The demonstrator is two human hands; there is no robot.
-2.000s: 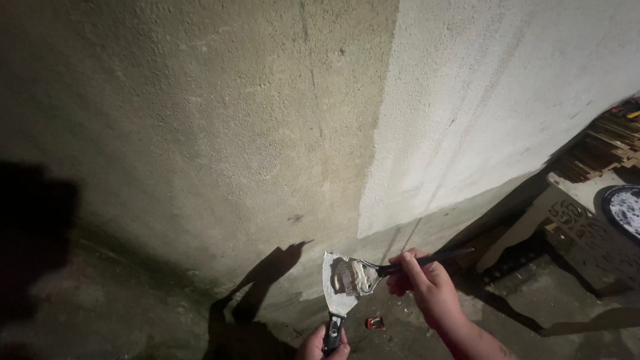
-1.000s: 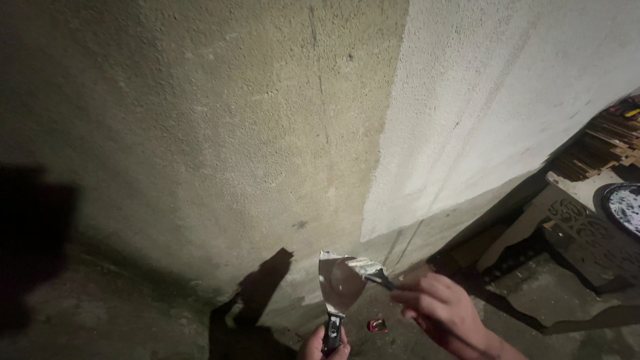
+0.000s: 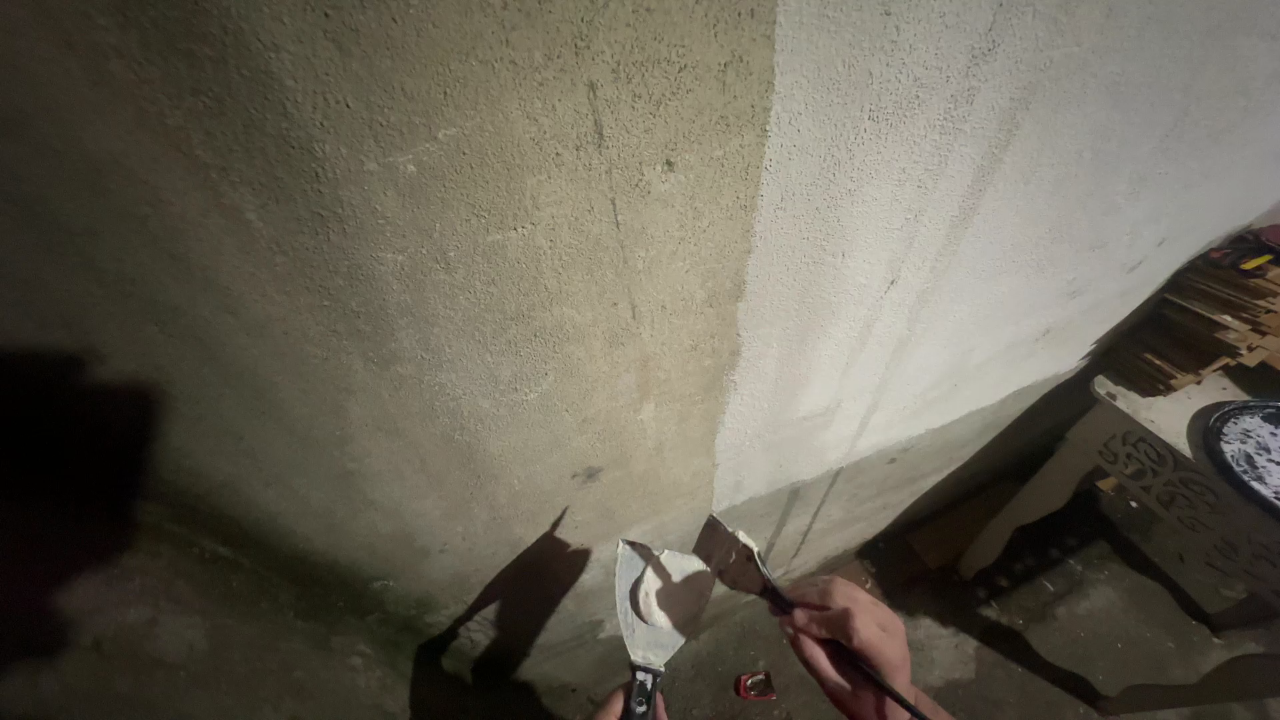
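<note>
At the bottom of the head view, my left hand grips the black handle of a wide putty knife, its blade pointing up. A mound of whitish filler lies on that blade. My right hand is closed around the long dark handle of a second putty knife. This smaller blade is smeared with filler and is beside the right edge of the wide blade; whether they touch I cannot tell. Beyond them rises a rough plaster wall, beige on the left and white on the right.
At the right stands a table with a cut-out scroll pattern, bearing a round black tray with white material. Stacked wood strips lie behind it. A small red object is on the concrete floor. Dark shadows fall across the wall's lower left.
The smaller putty knife has moved off the wide blade's face to its right side, and its blade has turned. The filler now sits as a rounded mound on the wide blade.
</note>
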